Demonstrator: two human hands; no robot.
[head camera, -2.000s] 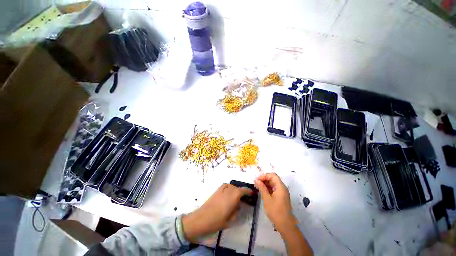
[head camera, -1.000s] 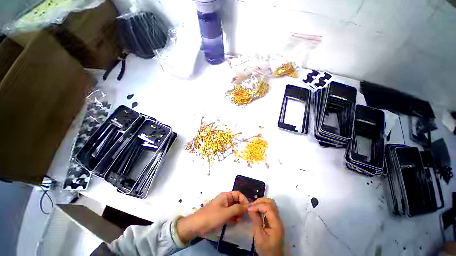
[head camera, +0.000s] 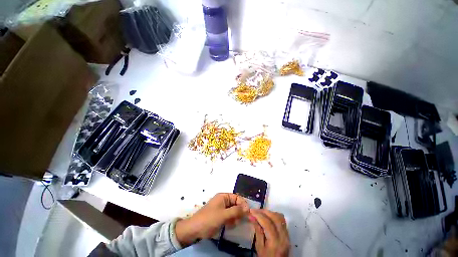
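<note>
A black phone frame (head camera: 250, 186) lies on the worktable in front of me, its solid dark band at the far end and its open window below. My left hand (head camera: 221, 217) and my right hand (head camera: 268, 232) meet above the window, fingertips pinched together. Whatever lies between the fingertips is too small to make out. A tangled heap of thin yellow-gold small parts (head camera: 215, 140) lies beyond the frame, with a flatter heap of separated small parts (head camera: 258, 149) to its right.
Finished frames (head camera: 131, 146) lie in overlapping rows at left, near a cardboard carton (head camera: 42, 105). Frame stacks (head camera: 342, 114) stand at right. Zip bags of small parts (head camera: 253, 85) and a purple water bottle (head camera: 217, 32) are near the wall. A lower carton (head camera: 80, 221) is below the table edge.
My right hand has come in from the frame's right side to meet my left fingertips, and my left hand has moved off the frame's dark band. The view has shifted slightly.
</note>
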